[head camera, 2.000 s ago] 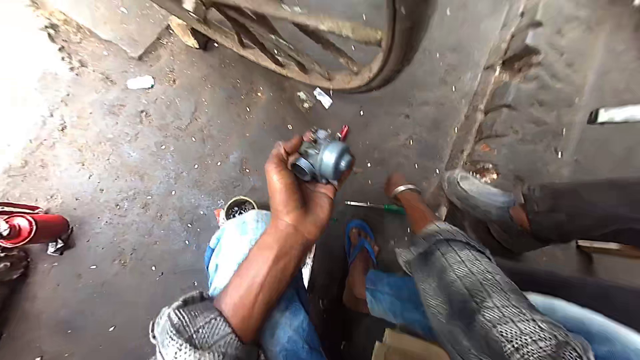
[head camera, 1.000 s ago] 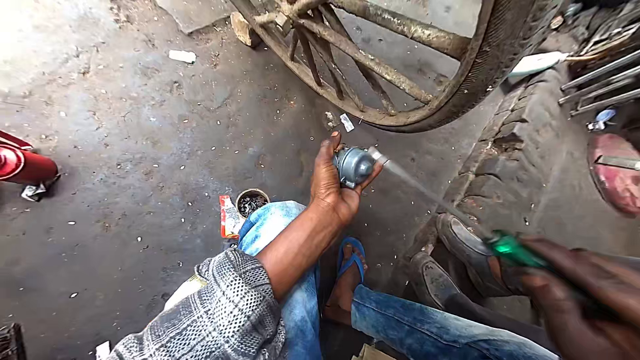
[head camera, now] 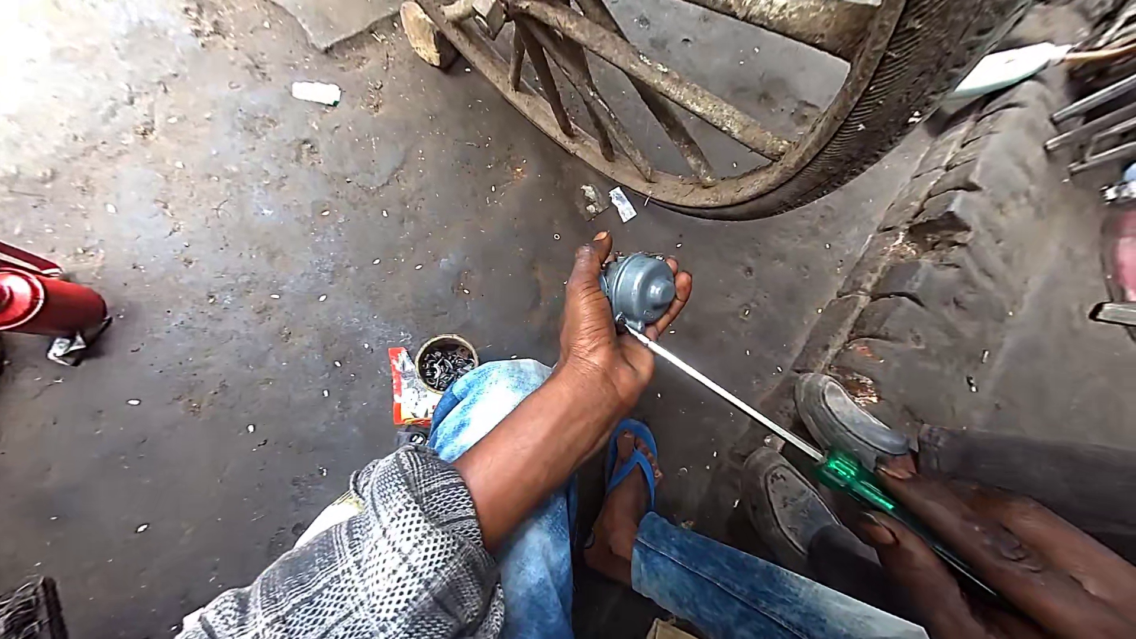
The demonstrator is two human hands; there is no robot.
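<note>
My left hand (head camera: 608, 328) is closed around a grey metal carburetor (head camera: 639, 286), whose rounded bowl faces up between thumb and fingers. From the lower right, my right hand (head camera: 994, 550) grips the green translucent handle of a long screwdriver (head camera: 732, 399). The screwdriver's tip meets the near lower edge of the carburetor, close to my left palm; the exact spot it touches is too small to tell. Below and left of my left hand, a round tin of small metal parts (head camera: 446, 364) stands on the ground beside a red and white packet (head camera: 408, 390).
A spoked wheel with a tyre (head camera: 745, 191) spans the top. A large worn tyre (head camera: 923, 266) lies at right, near another person's shoes (head camera: 843, 417). At far left is a red metal canister (head camera: 53, 302). My foot in a blue flip-flop (head camera: 632, 461) is below my hands.
Two seconds ago the screwdriver lay on the ground; one second ago my right hand held it, its shaft blurred. Its tip is now lower on the carburetor, which stays in my left hand.
</note>
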